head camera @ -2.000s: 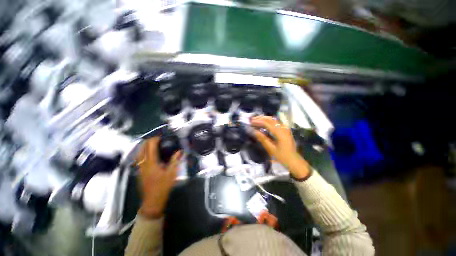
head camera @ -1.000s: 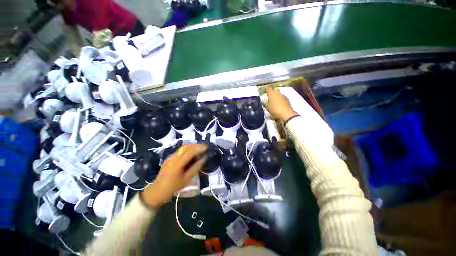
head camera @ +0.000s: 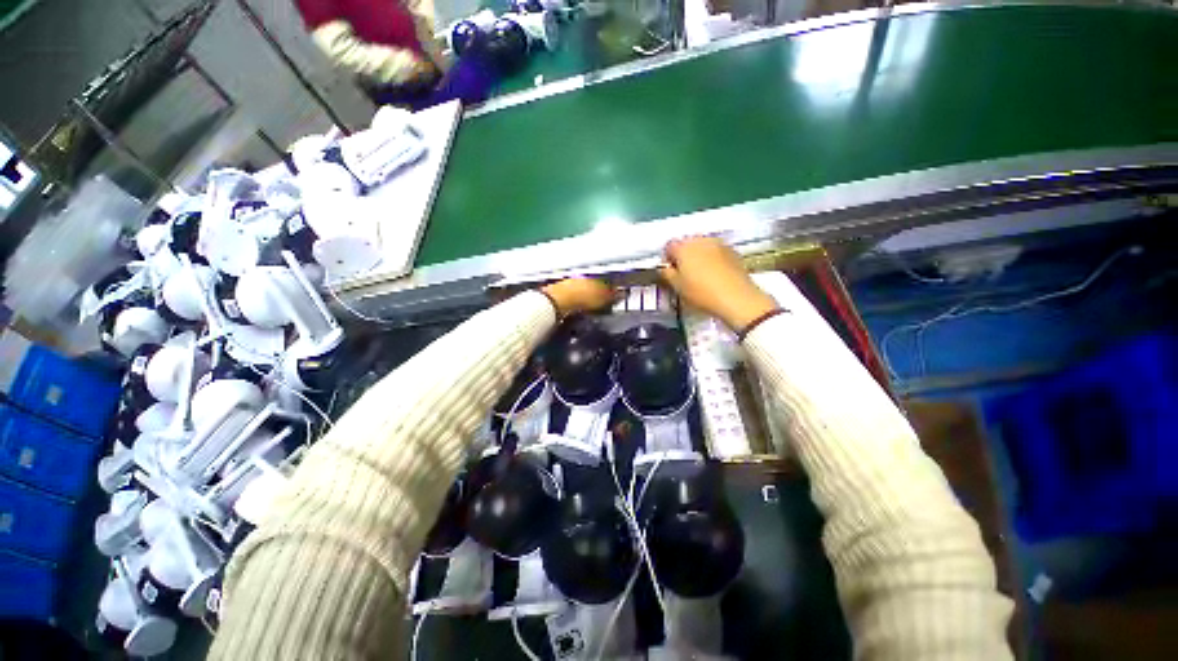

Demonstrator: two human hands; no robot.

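My left hand [head camera: 581, 296] reaches behind the camera rows; its fingertips are near a small white sheet with dark marks [head camera: 642, 302], and its grip is unclear. My right hand [head camera: 711, 280] is beside it, fingers closed at the right end of a long white strip [head camera: 581, 270] along the conveyor edge. Glossy black camera balls [head camera: 655, 368] on white bodies stand in two rows below my hands; my left sleeve hides some. Thin white cables trail over them. The carton tray [head camera: 753, 461] at right holds white label strips [head camera: 722, 400], partly under my right forearm.
A pile of white-and-black cameras [head camera: 213, 413] fills the left. The green conveyor [head camera: 775, 129] with metal rail runs across the back. Blue boxes [head camera: 52, 426] are at far left, a blue stool [head camera: 1092, 439] at right. Another person's sleeve [head camera: 375, 54] shows at upper left.
My left hand has moved from the front camera row to the back, beside my right hand. My right hand has moved from the tray to the strip. The view has shifted.
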